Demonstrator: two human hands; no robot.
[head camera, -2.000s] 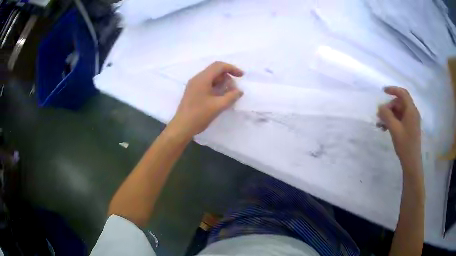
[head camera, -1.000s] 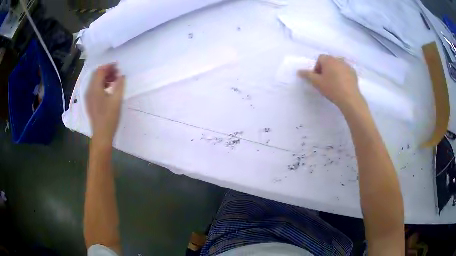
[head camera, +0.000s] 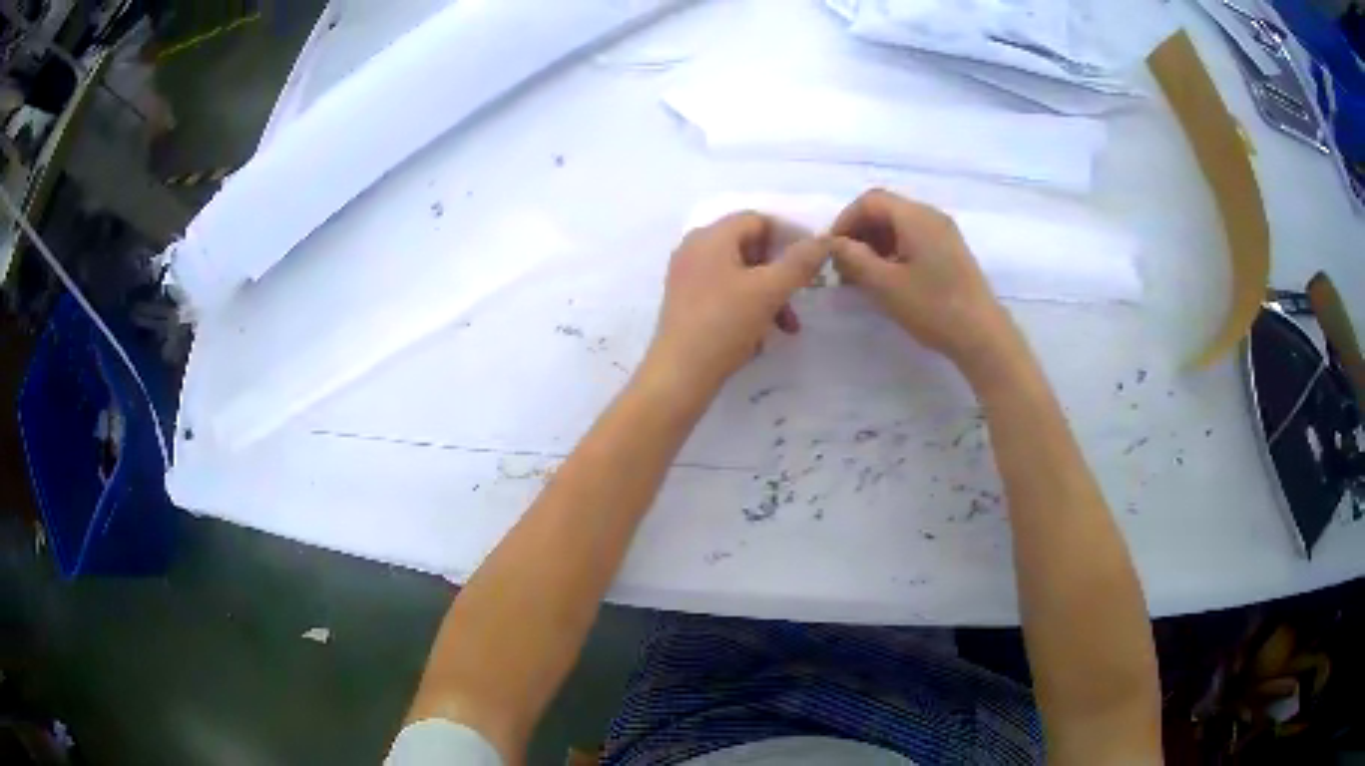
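Note:
A white fabric strip (head camera: 1048, 258) lies across the table in front of me, and its left part is behind my hands. My left hand (head camera: 726, 292) and my right hand (head camera: 913, 267) meet at the strip's near edge, fingertips pinched together and almost touching. Something small and pale shows between the fingertips; I cannot tell whether it is the strip's edge. Another white piece (head camera: 898, 135) lies just beyond. A flat white strip (head camera: 389, 337) lies at the left.
The curved yellow template (head camera: 1225, 195) lies at the right. The dark-soled iron (head camera: 1299, 419) is beside it at the right edge. Loose white pieces (head camera: 988, 38) lie at the far side. A white cloth roll (head camera: 389, 150) runs along the left. A blue crate (head camera: 83, 449) stands on the floor.
My left hand has moved right from the left strip, which now lies free. My right hand has moved slightly left, so both hands meet. The view has shifted, showing more of the iron.

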